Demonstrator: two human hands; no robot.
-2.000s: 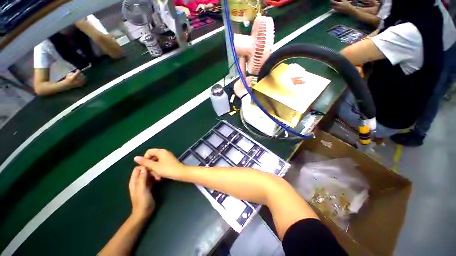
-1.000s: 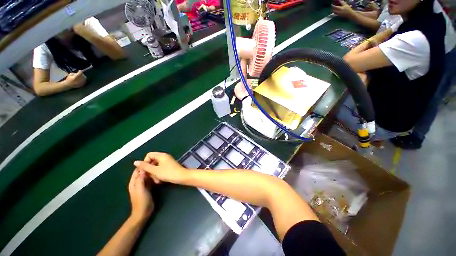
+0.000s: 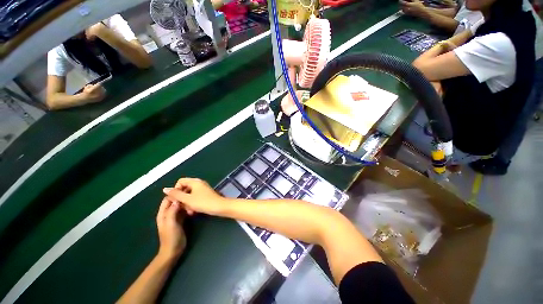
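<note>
My left hand (image 3: pixel 172 228) and my right hand (image 3: pixel 197 196) touch at the fingers above the green worktop, beside the white strip. Both have bent fingers. No object shows between them, but the fingers hide the contact point. The blister tray (image 3: pixel 260 190), a black-and-clear grid with pale rectangular parts, lies flat to the right of my hands. My right forearm crosses over it and hides part of its middle and lower cells.
A white bottle (image 3: pixel 264 119), pink fan (image 3: pixel 314 52), blue hose (image 3: pixel 291 89) and yellow-gold folder (image 3: pixel 332 99) stand beyond the tray. A black ribbed hose (image 3: pixel 411 77) arches over the folder. An open cardboard box (image 3: pixel 458 249) holds a plastic bag (image 3: pixel 398 217). People sit at left and right.
My hands stay together in nearly the same pose. The view has shifted slightly. The person at right drew the arms back toward the body after the first frame.
</note>
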